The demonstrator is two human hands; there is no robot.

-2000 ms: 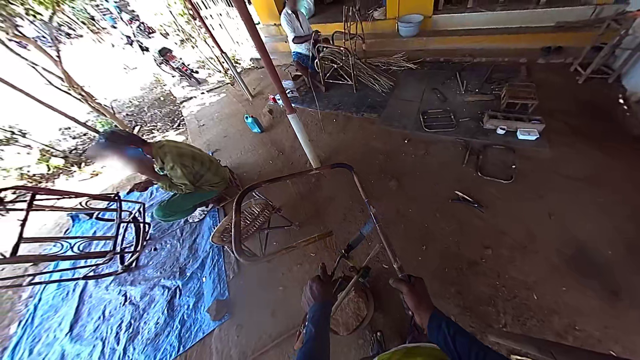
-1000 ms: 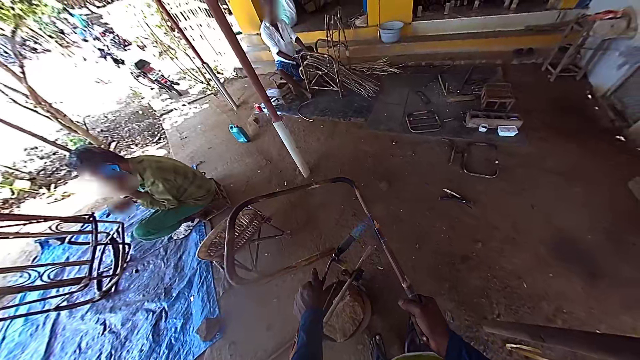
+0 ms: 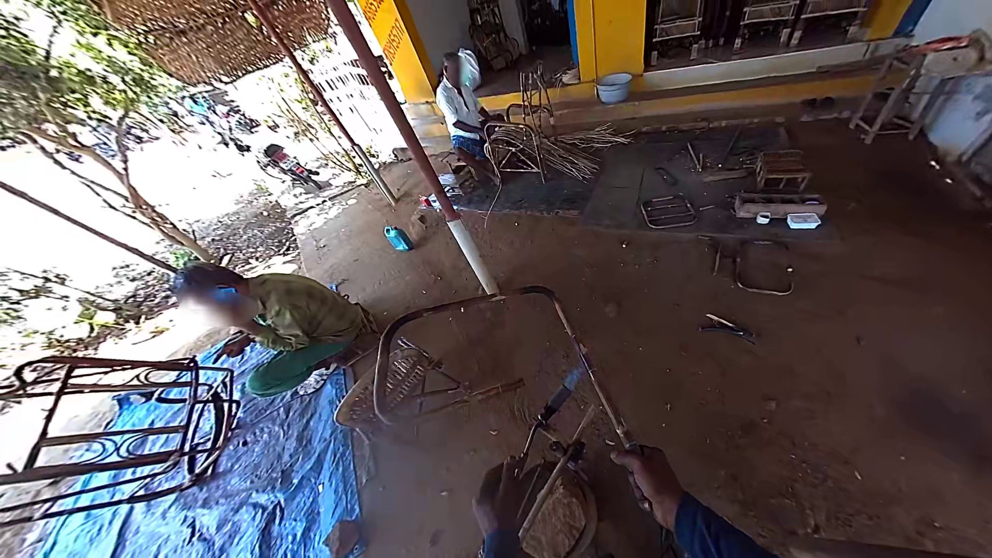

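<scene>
My right hand (image 3: 651,482) is closed around the lower end of a bent cane frame (image 3: 434,308), whose rounded loop stretches up and away to the left. A blowtorch (image 3: 555,403) with a blue flame points up and right, its flame meeting the frame's right side. My left hand (image 3: 500,496) is at the torch's thin stem; its fingers are partly in shadow, so the grip is unclear. Below the torch, beside my left hand, are a wooden stick (image 3: 554,477) and a round wooden block or stump (image 3: 562,519).
A person (image 3: 302,318) crouches on a blue tarpaulin (image 3: 287,457) near a cane rack (image 3: 116,442). Another person (image 3: 461,108) sits by cane strips (image 3: 558,155). A post (image 3: 471,256) stands ahead; a woven seat (image 3: 395,384) lies behind the frame. Pliers-like tool (image 3: 727,332) lies at right.
The flame now meets the frame's right side lower down, nearer my right hand, than one second ago. The crouching person's arm has lowered toward the tarpaulin.
</scene>
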